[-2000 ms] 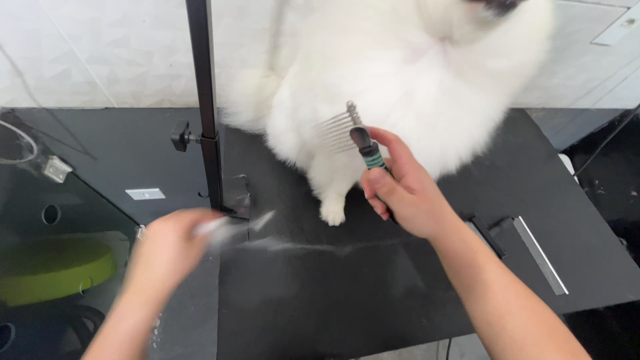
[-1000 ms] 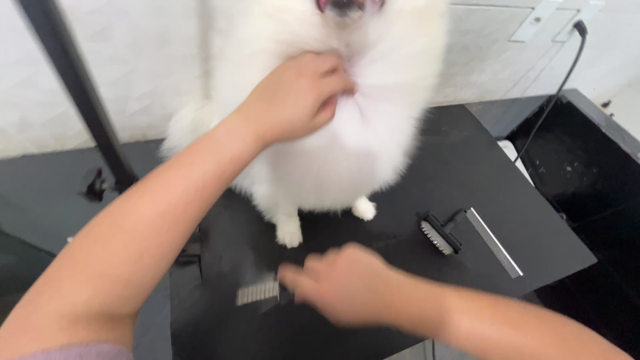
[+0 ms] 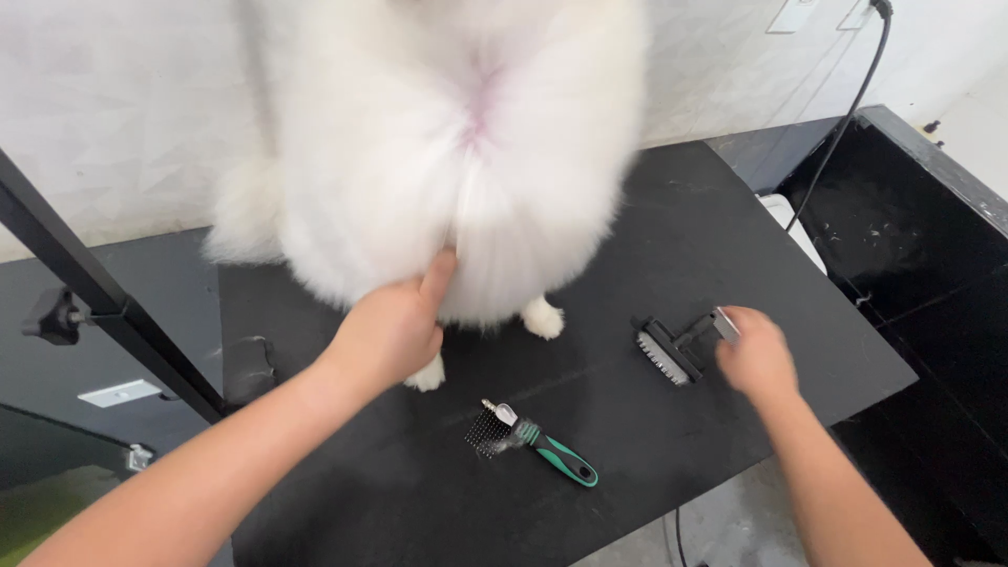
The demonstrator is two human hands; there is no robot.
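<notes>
A fluffy white dog [image 3: 504,197] is on the black grooming table [image 3: 646,488], its head beyond the top of the view. My left hand [image 3: 394,327] touches the fur low on its chest, the index finger stretched up into it; nothing shows in that hand. At the right, my right hand [image 3: 756,350] is closed around a metal comb [image 3: 724,324], most of which the fingers hide. Just left of it lies a slicker brush [image 3: 669,350] with a black head. Nearer the front edge rests a dematting rake [image 3: 543,445] with a green and black handle, hair caught in its teeth.
A black upright post [image 3: 102,291] with a clamp knob [image 3: 59,316] rises at the left. The pale wall [image 3: 142,102] stands behind the dog. Right of the table are a black tub [image 3: 906,236], a white container [image 3: 795,228] and a hanging black cable [image 3: 854,102].
The rake, in my right hand two seconds ago, now lies on the table. My right hand has moved right onto the comb, which lay beside the slicker brush. My left hand is lower on the chest.
</notes>
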